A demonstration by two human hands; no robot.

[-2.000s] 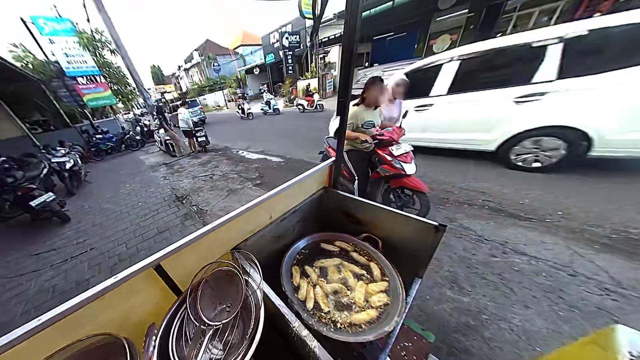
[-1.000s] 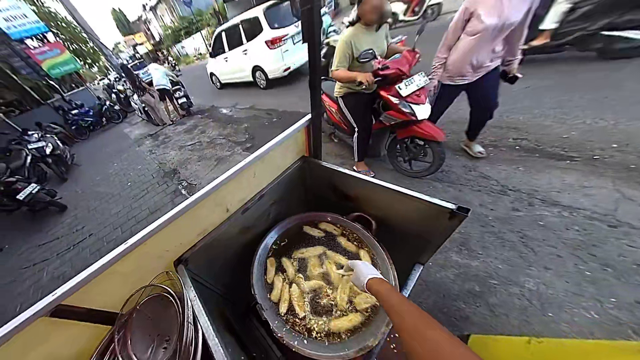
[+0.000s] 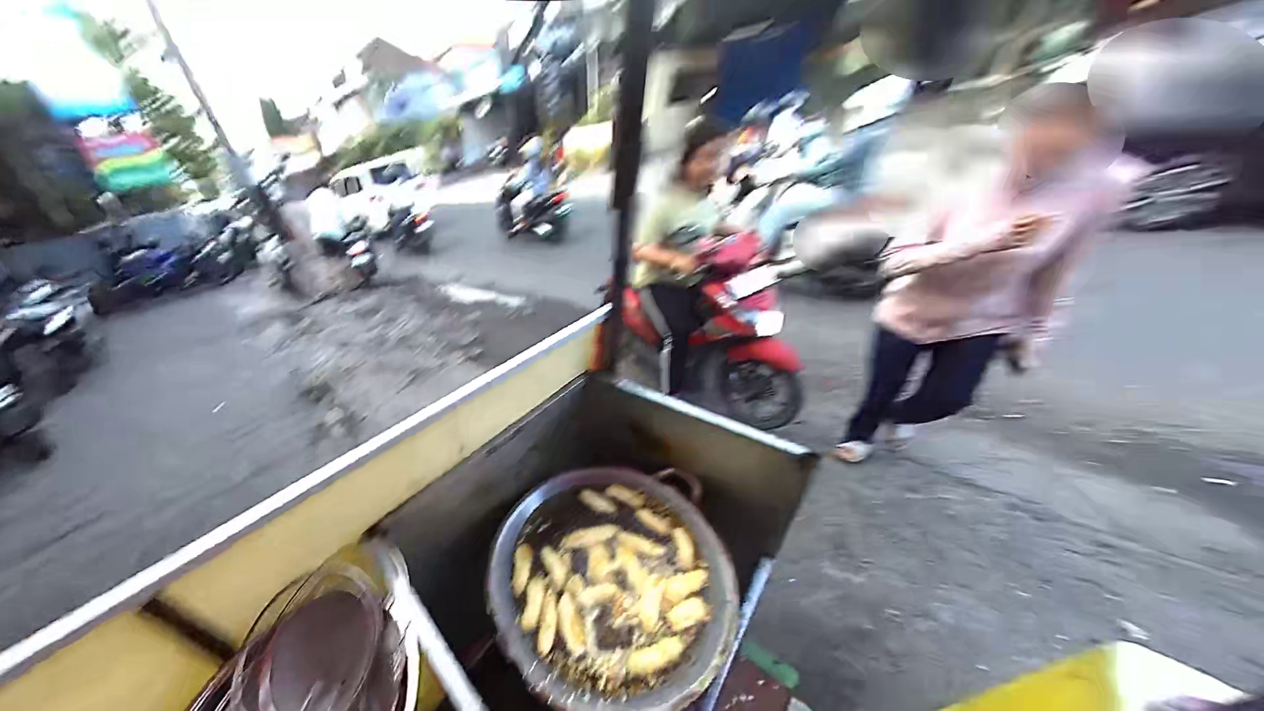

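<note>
Neither my left hand nor my right hand shows in the head view. A wide metal frying pan [image 3: 502, 592] with a loop handle sits inside a metal-walled stall corner at the lower middle. Battered fritters [image 3: 655, 654], long and pale golden, lie in bubbling dark oil in it, with small crumbs between them. Left of the pan, round wire-rimmed strainers [image 3: 326, 647] are stacked, partly cut off by the lower edge. The view is blurred.
A cream-coloured stall wall [image 3: 296, 494] with a metal top edge runs diagonally to a dark post [image 3: 629, 178]. Beyond it, a person sits on a red scooter [image 3: 760, 355]. A person in a pink shirt [image 3: 987, 267] walks at the right. A yellow surface [image 3: 1047, 683] shows lower right.
The gloved right hand, over the pan one second ago, has left the view. The white car has moved away from the stall. The person in pink is now farther from the pan. The view has shifted.
</note>
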